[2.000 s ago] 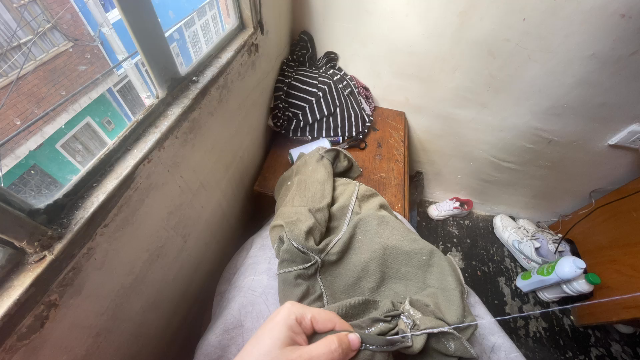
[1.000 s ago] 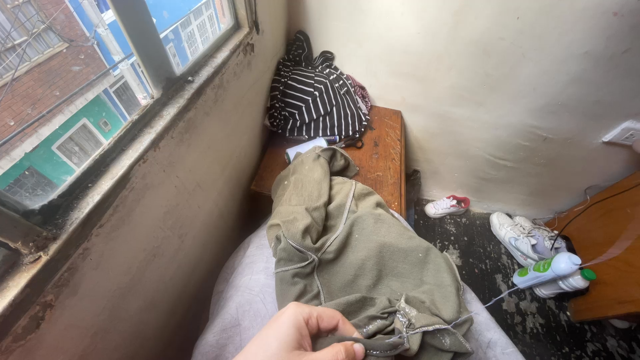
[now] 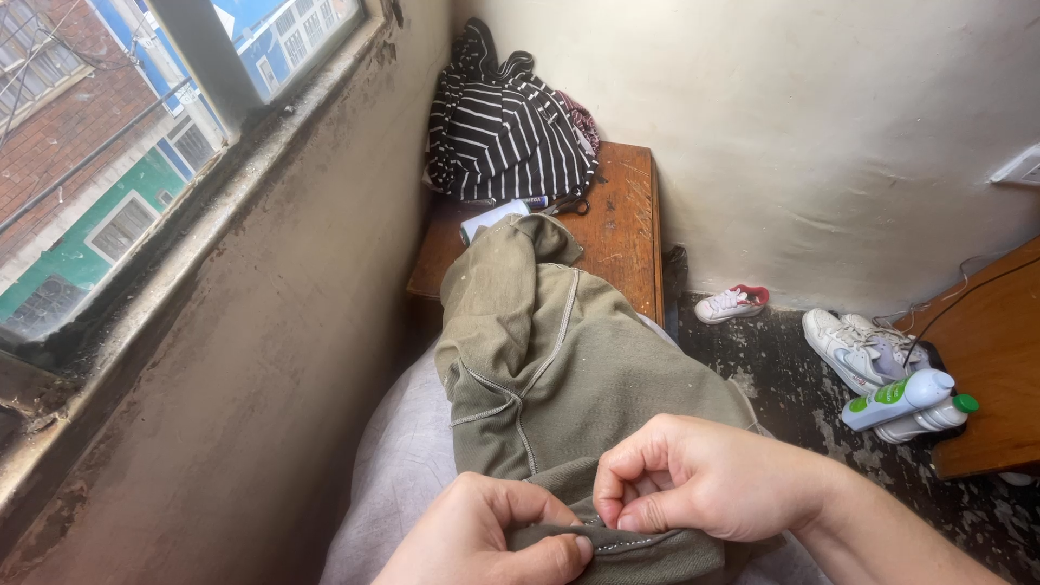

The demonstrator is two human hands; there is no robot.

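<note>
An olive-green fabric garment [image 3: 617, 357] with pale seam stitching lies over my lap and reaches the wooden table ahead. At the lower middle, my left hand [image 3: 508, 532] pinches a folded edge of it between thumb and fingers, beside a line of light stitches. Just to the right, my right hand [image 3: 691, 479] has its thumb and index finger closed together at the same fold. Whether a needle is between those fingertips cannot be seen.
The wooden table [image 3: 626, 219] bears a striped black-and-white cloth [image 3: 512, 122], a white thread spool [image 3: 494, 218] and black-handled scissors [image 3: 573, 205]. A window sill [image 3: 244, 187] runs along the left. Shoes [image 3: 845, 349] and bottles [image 3: 902, 398] stand on the floor at right.
My right hand has come in to the garment from out of view at the right. The thread that stretched off to the right no longer shows. My left hand still holds the cloth edge.
</note>
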